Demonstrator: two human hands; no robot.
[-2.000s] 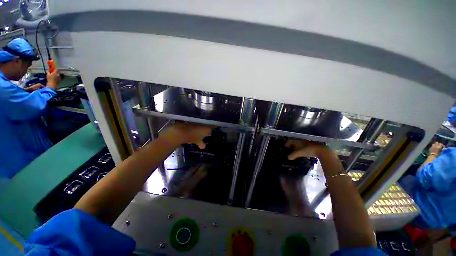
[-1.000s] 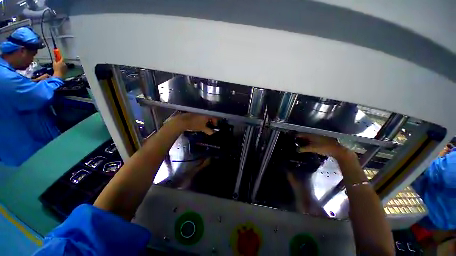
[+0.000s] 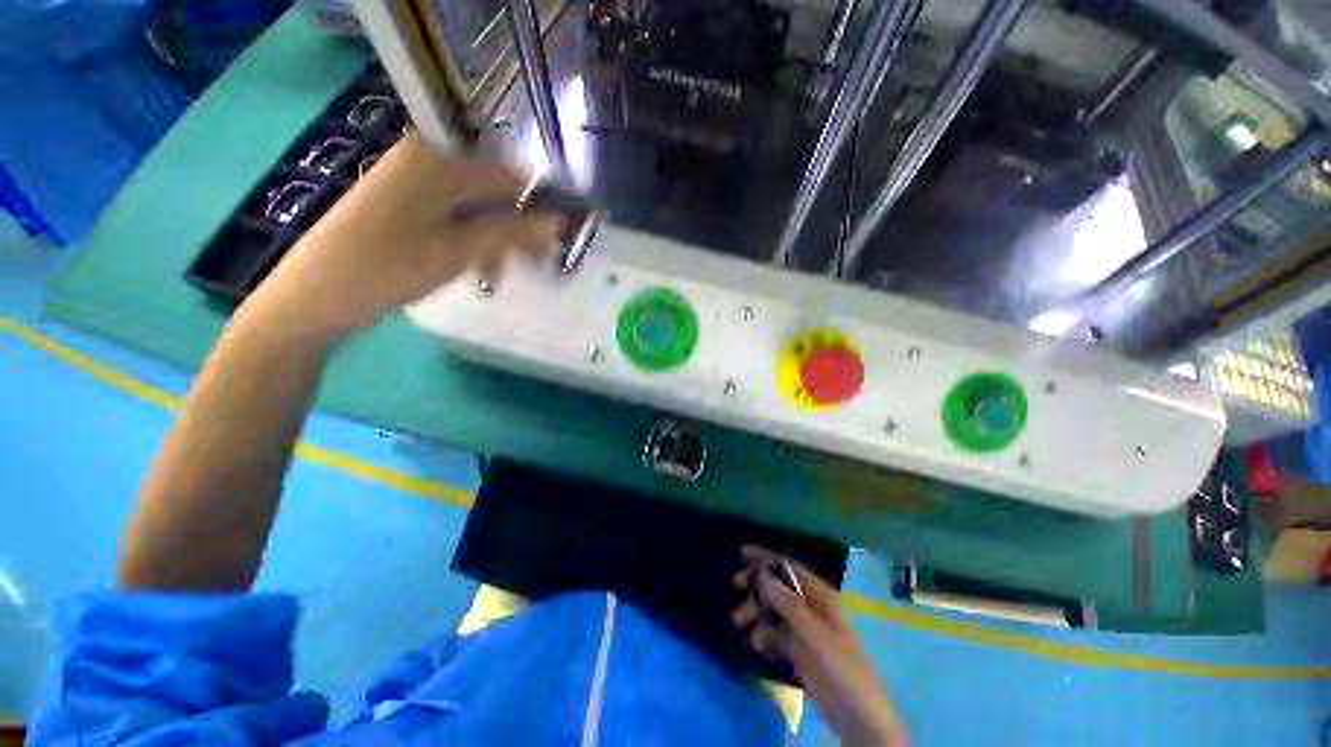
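Observation:
My left hand (image 3: pixel 475 219) is blurred, over the left front edge of the white press machine (image 3: pixel 540 324), with a small dark part with a bright edge (image 3: pixel 581 241) at its fingertips. My right hand (image 3: pixel 810 628) is low, over the right side of the black pad (image 3: pixel 599 540), with its fingers around a small dark watch part with a silvery edge (image 3: pixel 777 581). A silver-rimmed watch case (image 3: pixel 676 451) lies on the green mat between the machine and the pad.
The front panel holds two green buttons (image 3: pixel 657 329) and a red stop button (image 3: pixel 831 375). Chrome rods (image 3: pixel 854 132) stand over the dark bed. A black parts tray (image 3: pixel 226 263) is at left, another (image 3: pixel 1216 511) at right.
The view has tilted down. Both hands have left the machine opening; the left is at its front left edge, the right down over the black pad. The watch case on the mat now shows.

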